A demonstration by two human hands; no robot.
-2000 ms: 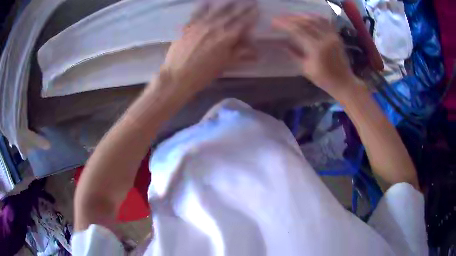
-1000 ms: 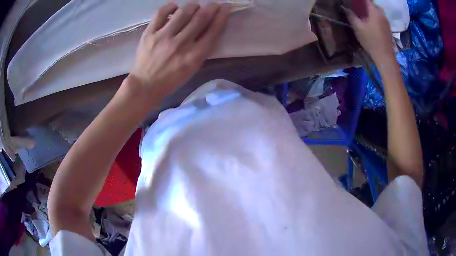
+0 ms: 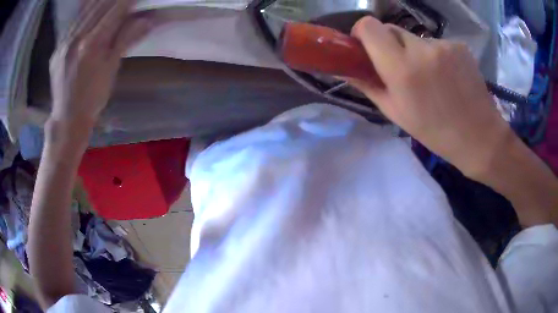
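My right hand (image 3: pixel 428 85) grips the orange-red handle of the iron (image 3: pixel 306 52), whose dark-rimmed, shiny metal body lies over the right part of the pale garment panel (image 3: pixel 196 38). The iron's pointed end faces left. My left hand (image 3: pixel 92 58) is at the left end of the panel, blurred, with its fingers near the top edge of the picture. Whether it pinches the cloth or lies on it I cannot tell. The brown-grey pressing board (image 3: pixel 202 92) shows below the panel.
Pale layered cloth (image 3: pixel 18 67) hangs over the board's left end. A red stool (image 3: pixel 125 183) is below the board, with cloth scraps (image 3: pixel 110 263) on the tiled floor at lower left. A dark hose (image 3: pixel 506 93) runs right of the iron. White cloth covers my front.
My right hand has brought the iron from the right end of the board leftward over the panel. My left hand has moved left along the panel. The view has shifted.
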